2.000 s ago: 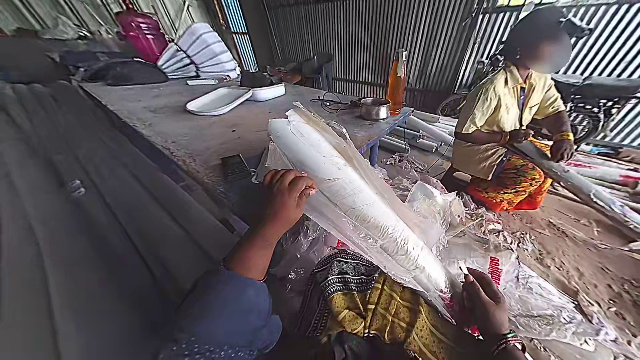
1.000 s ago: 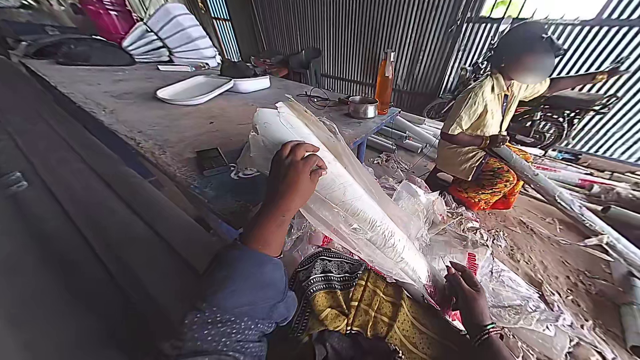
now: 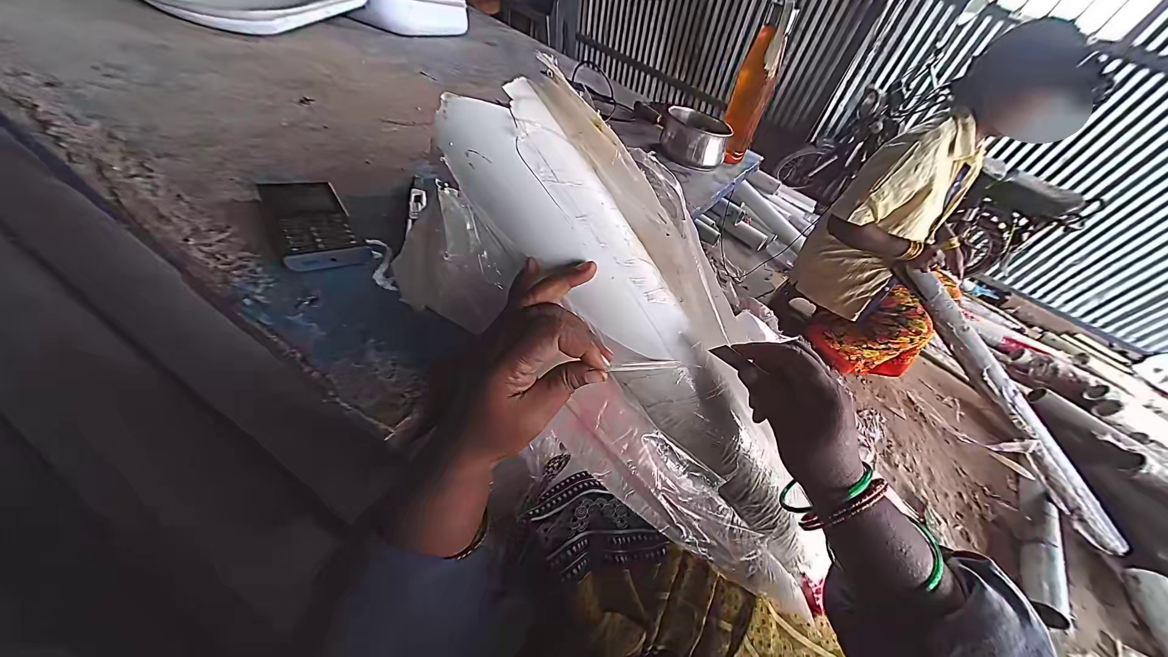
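Observation:
A large white roll [image 3: 584, 228], wrapped in clear plastic film [image 3: 639, 456], slants from the table edge down over my lap. My left hand [image 3: 538, 365] pinches a bit of the film between thumb and forefinger, beside the roll's left side. To the right of the roll, my right hand [image 3: 794, 401] holds a small dark flat piece [image 3: 733, 358], perhaps a blade, between its fingertips. A taut strand of film runs from my left fingertips toward my right hand. The far lower end of the roll is partly hidden by film and my right hand.
On the table [image 3: 228, 91] lie a keypad phone [image 3: 310, 224], a metal pot [image 3: 695, 137], a bottle of orange liquid [image 3: 753, 87] and white trays [image 3: 265, 11]. A person [image 3: 894, 219] sits at right holding a long pipe [image 3: 1013, 411]. More pipes [image 3: 1086, 365] and a motorcycle [image 3: 1004, 205] are beyond.
My left hand has left the top of the roll and now pinches film at its side. My right hand has come up from the roll's lower end. The view has moved closer to the roll.

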